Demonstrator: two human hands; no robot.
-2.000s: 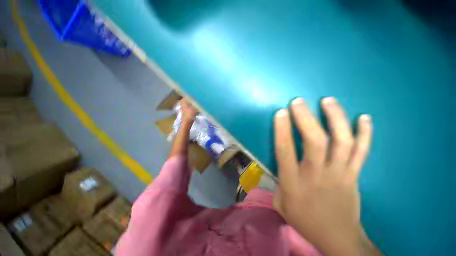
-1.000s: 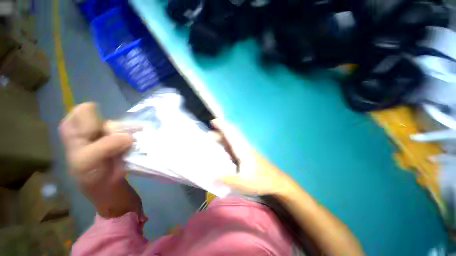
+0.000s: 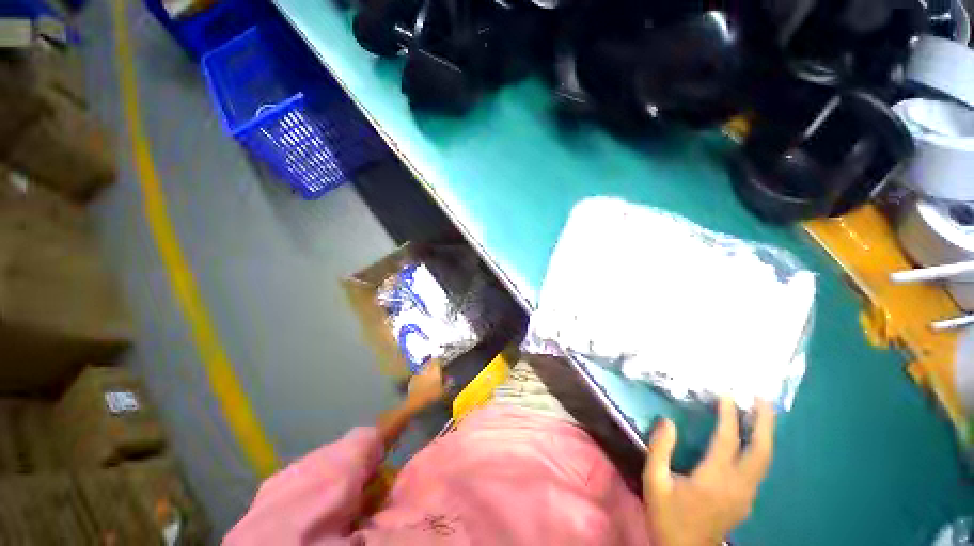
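A clear bag full of white pieces (image 3: 673, 304) lies flat on the green bench mat. My right hand (image 3: 710, 475) is at the bag's near edge, fingers apart, with the fingertips at the plastic; it grips nothing. My left hand (image 3: 427, 384) is small and low at the near edge of the open floor carton (image 3: 376, 311), beside its blue-and-white bagged items (image 3: 425, 320). Its fingers are too small to read, and whether it holds anything does not show.
Black housings (image 3: 684, 64) are heaped across the back of the bench. White housings (image 3: 942, 149) and slim white stems stand at the right, by a yellow-orange strip (image 3: 860, 267). Blue crates (image 3: 283, 123) and brown cartons (image 3: 64, 256) are on the floor at left.
The white bag, held between both hands a second ago, now lies on the mat. My left hand has let go and moved down to the floor carton. My right hand has opened at the bag's edge.
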